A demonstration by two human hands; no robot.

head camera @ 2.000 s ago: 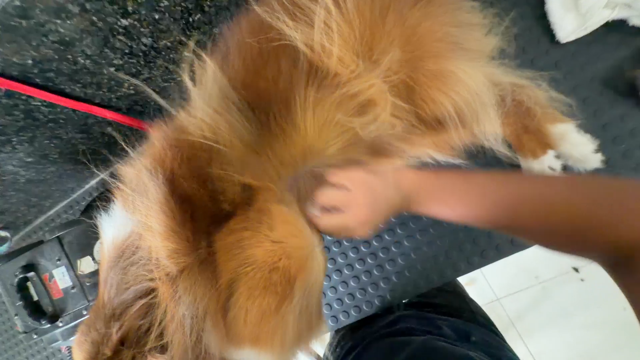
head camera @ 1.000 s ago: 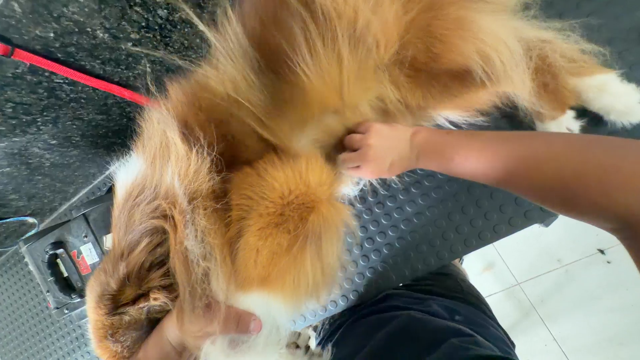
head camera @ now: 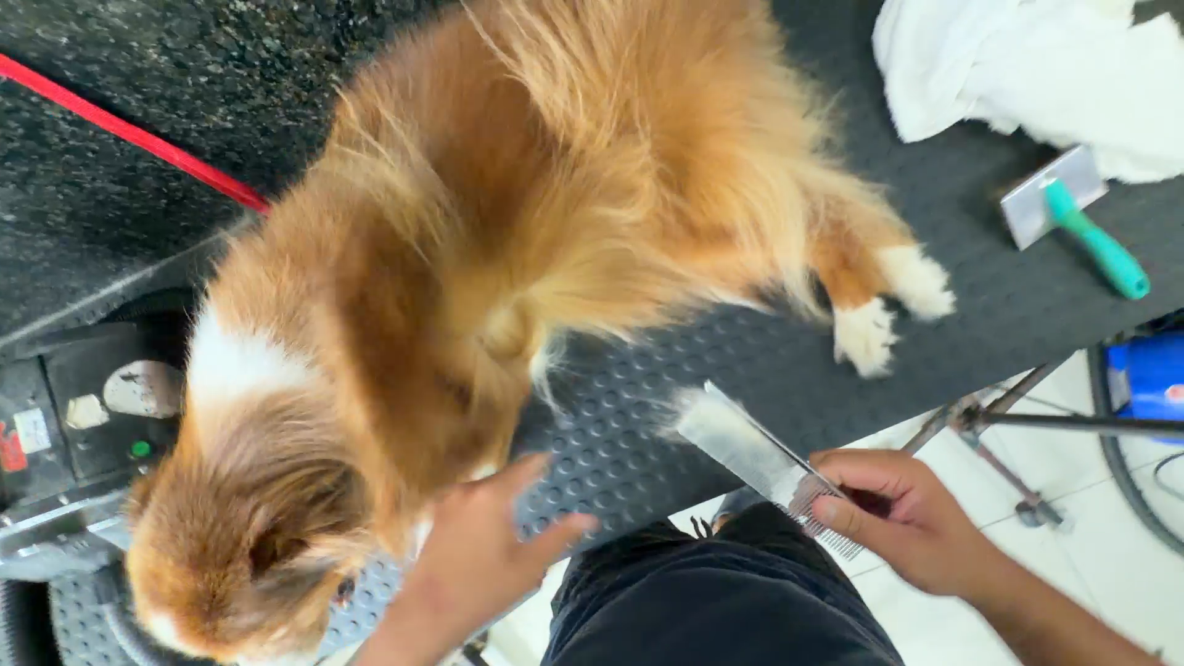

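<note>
A brown and white long-haired dog (head camera: 573, 185) lies on a black studded rubber mat (head camera: 629, 435), its head at the lower left and its white-tipped hind paws to the right. My right hand (head camera: 902, 518) grips a metal grooming comb (head camera: 768, 462) by one end, off the mat's near edge; pale loose fur fills the teeth at its far end. My left hand (head camera: 481, 546) has its thumb and fingers apart beside the dog's chest and front leg, holding nothing that shows; part of it may touch the fur.
A slicker brush with a green handle (head camera: 1096, 240) lies at the right, beside white towels (head camera: 1036, 74). A red leash (head camera: 139, 139) runs to the dog's neck from the upper left. A black machine (head camera: 83, 416) stands at the left. Metal table legs and a blue object (head camera: 1147, 379) are below the right side.
My right hand has moved away from the dog's side toward the near edge, and the comb now shows in it. My left hand has moved from beside the dog's head toward its chest.
</note>
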